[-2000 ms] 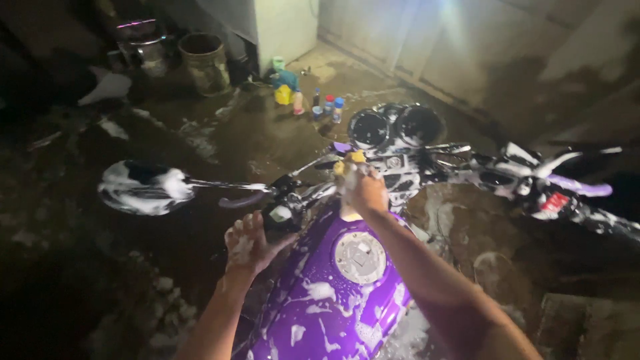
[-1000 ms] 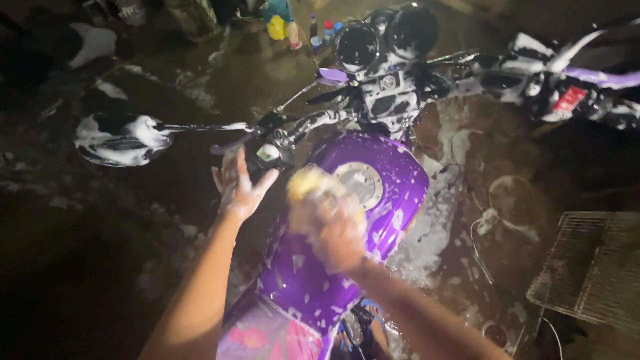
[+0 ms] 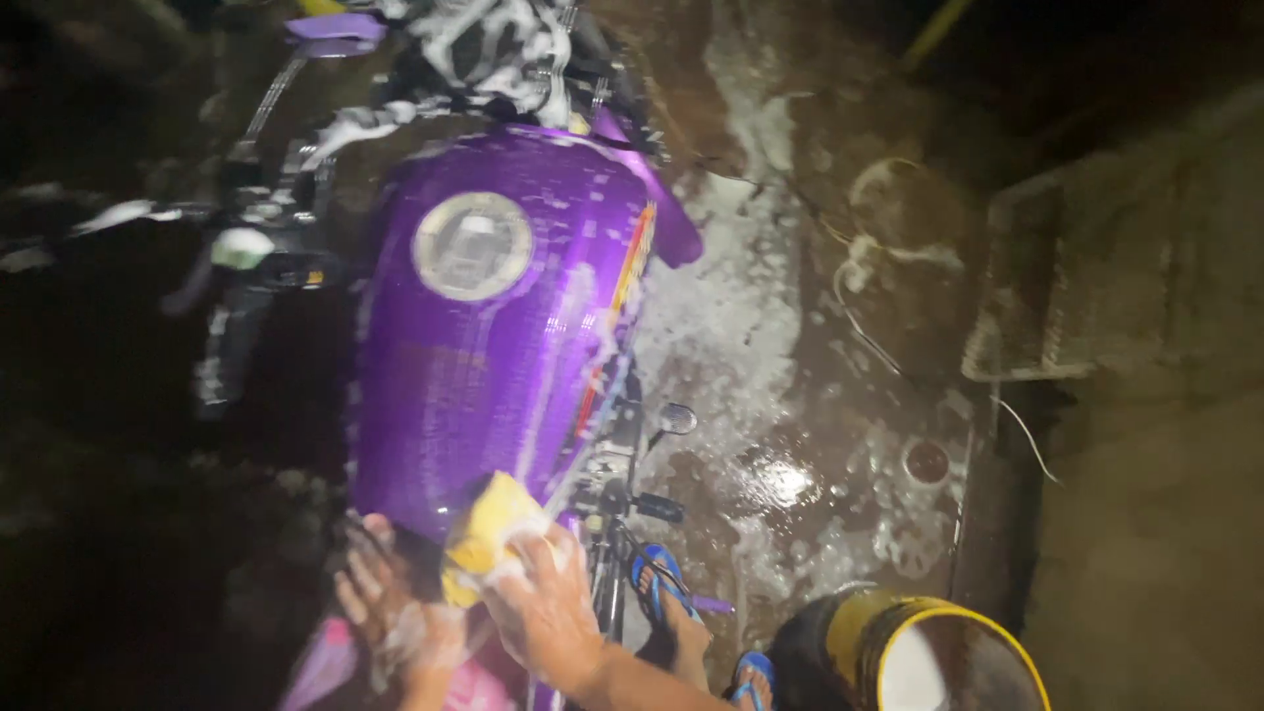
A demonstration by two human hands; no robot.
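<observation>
My right hand grips a yellow sponge covered with suds, at the rear end of the purple motorcycle fuel tank. Close to its left, my left hand is wet and soapy, fingers spread, beside the tank's rear edge and with nothing in it. The round fuel cap lies on top of the tank. Foam streaks the tank's right side and clings to the handlebar. A purple and pink part shows below my left hand. The view is somewhat blurred.
A yellow-rimmed bucket stands at the lower right, near my feet in blue flip-flops. The foot peg juts out from the motorcycle's right side. Suds lie on the wet floor. A thin cord and a wire rack are farther right.
My right hand has moved the sponge from near the handlebar back along the tank to its rear end. My left hand has come back from the left grip area. The view has tilted down.
</observation>
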